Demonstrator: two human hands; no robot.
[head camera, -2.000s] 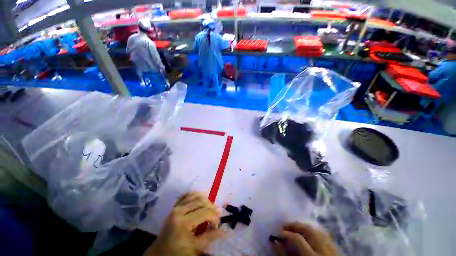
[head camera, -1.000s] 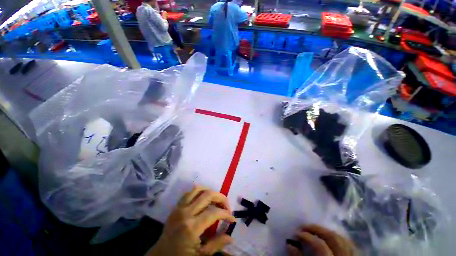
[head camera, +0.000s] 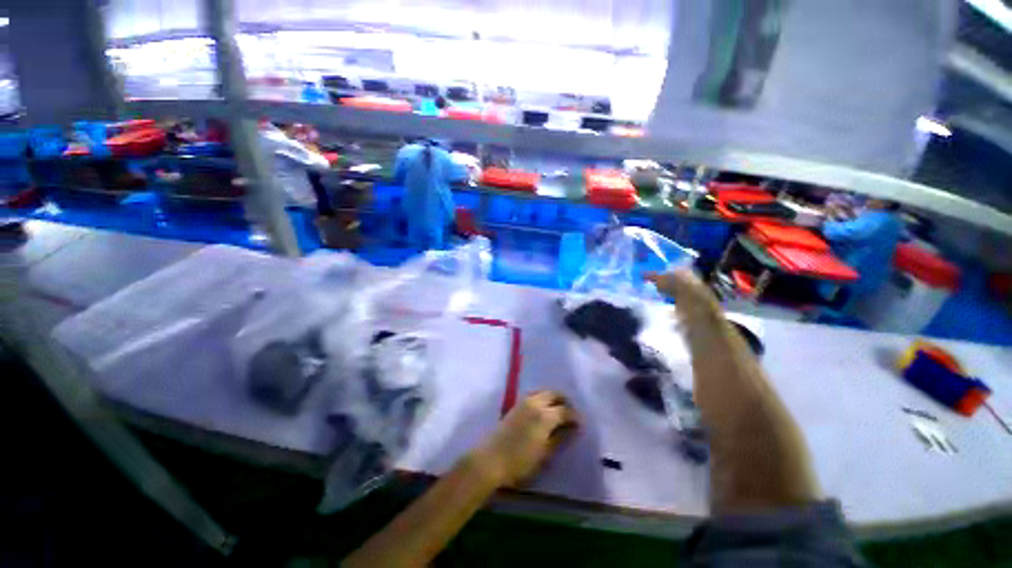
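My left hand (head camera: 535, 432) rests low on the white bench beside the red tape (head camera: 514, 366), fingers curled; whether it holds any black parts is hidden. My right hand (head camera: 679, 286) is stretched forward at the upper edge of the right clear plastic bag (head camera: 627, 262); blur hides whether it grips the bag. Black parts (head camera: 605, 324) lie in and at this bag. A single small black part (head camera: 611, 463) lies on the bench right of my left hand. More clear bags with dark contents (head camera: 285, 372) lie at the left.
The round black tray (head camera: 750, 337) is partly hidden behind my right forearm. A red, blue and yellow bin (head camera: 943, 377) stands at the bench's right. A metal post (head camera: 253, 155) rises at the left. People in work coats (head camera: 428, 189) and red-orange crates (head camera: 801, 251) are beyond the bench.
The camera view has tilted up and widened. My right hand has moved from the near bench forward to the right bag. The black pieces beside my left hand no longer show as a cluster.
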